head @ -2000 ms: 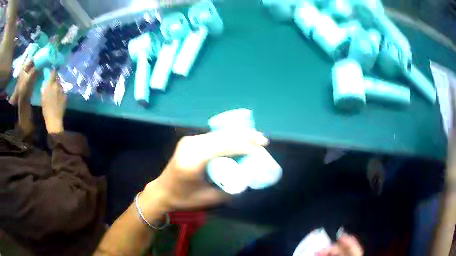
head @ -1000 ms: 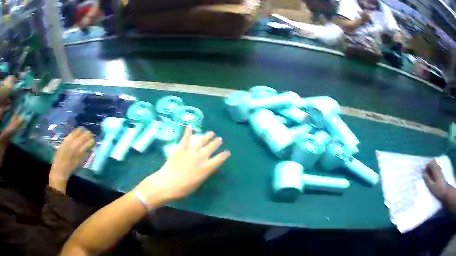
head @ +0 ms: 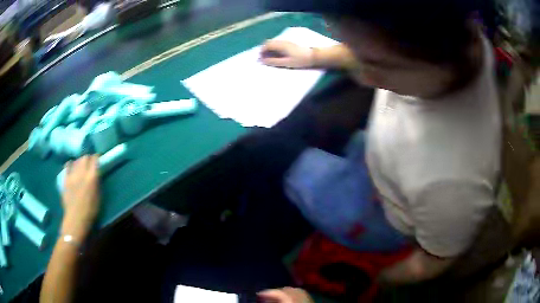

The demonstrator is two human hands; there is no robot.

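My left hand (head: pixel 81 186), with a thin bracelet, reaches over the bench and is closed on a turquoise fan body (head: pixel 112 157). The hand covers part of its head; the handle points away to the upper right. A pile of similar fan bodies (head: pixel 71 139) lies just beyond the hand. More fan bodies (head: pixel 28 204) lie at the far left, cut by the picture's edge. My right hand (head: pixel 285 295) shows only as blurred fingers at the bottom edge. A flat white thing (head: pixel 205 295) is left of it; whether the hand holds it, I cannot tell.
A person (head: pixel 435 160) in a light shirt sits at the right, one hand on a large white sheet (head: pixel 254 86) on the green bench (head: pixel 177 155). A red stool (head: pixel 331 266) is under them. The darker conveyor belt (head: pixel 130 44) runs beyond a pale strip.
The view has swung right, bringing the seated person and the whole sheet into view. My left hand has moved from the left-hand fans to the single fan body before the pile.
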